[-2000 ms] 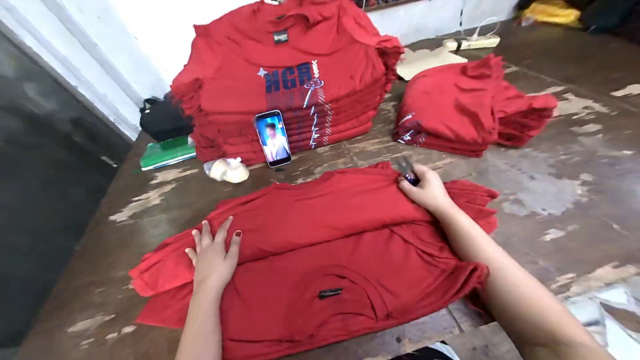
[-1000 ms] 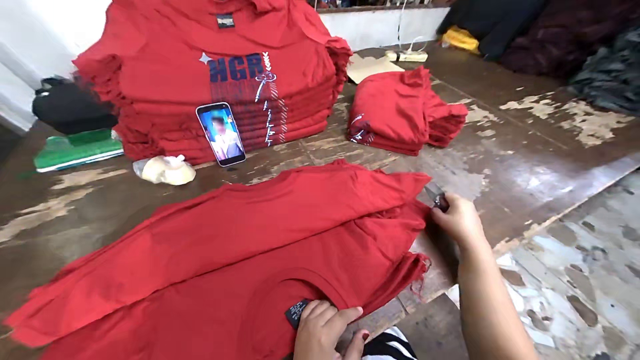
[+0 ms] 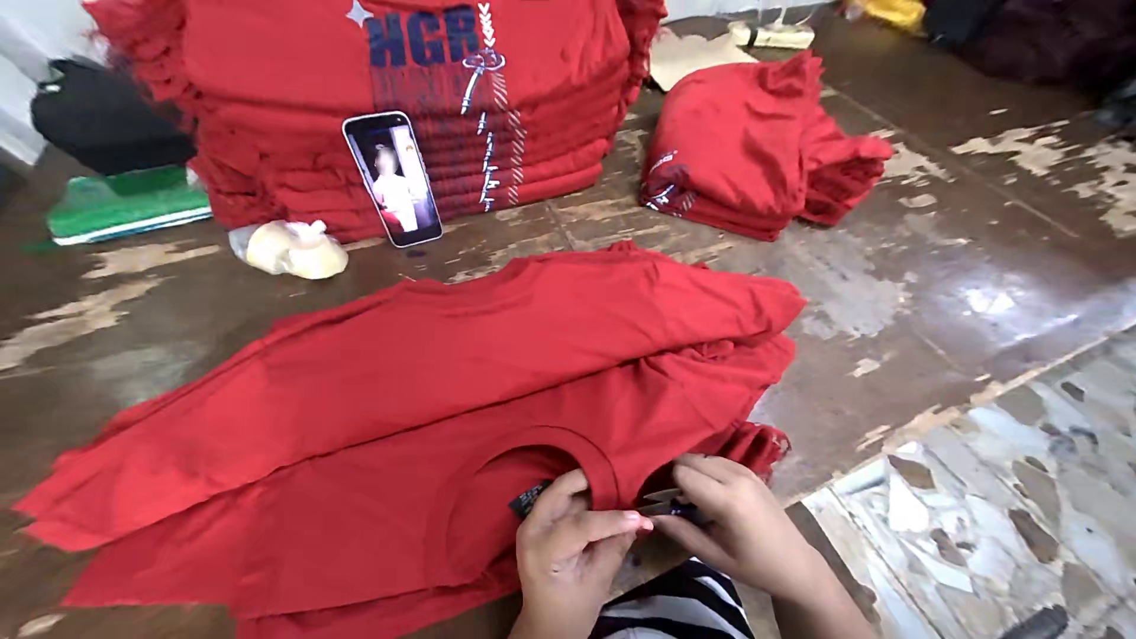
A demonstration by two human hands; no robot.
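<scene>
A red T-shirt lies on the table, its neckline toward me, with another folded red shirt along its far side. My left hand pinches the shirt's collar edge beside the dark neck label. Close at its right, my right hand holds small thread snips, their metal blades pointing left at the collar and shoulder edge. The fingers partly hide the snips' handle.
A tall stack of printed red shirts stands behind, with a lit smartphone leaning on it. Nearby are a smaller red pile, a knotted plastic bag, a green package and the table edge.
My left hand has moved from the shirt's left part to its collar. My right hand has come from the shirt's far right side to beside my left hand, still holding the snips.
</scene>
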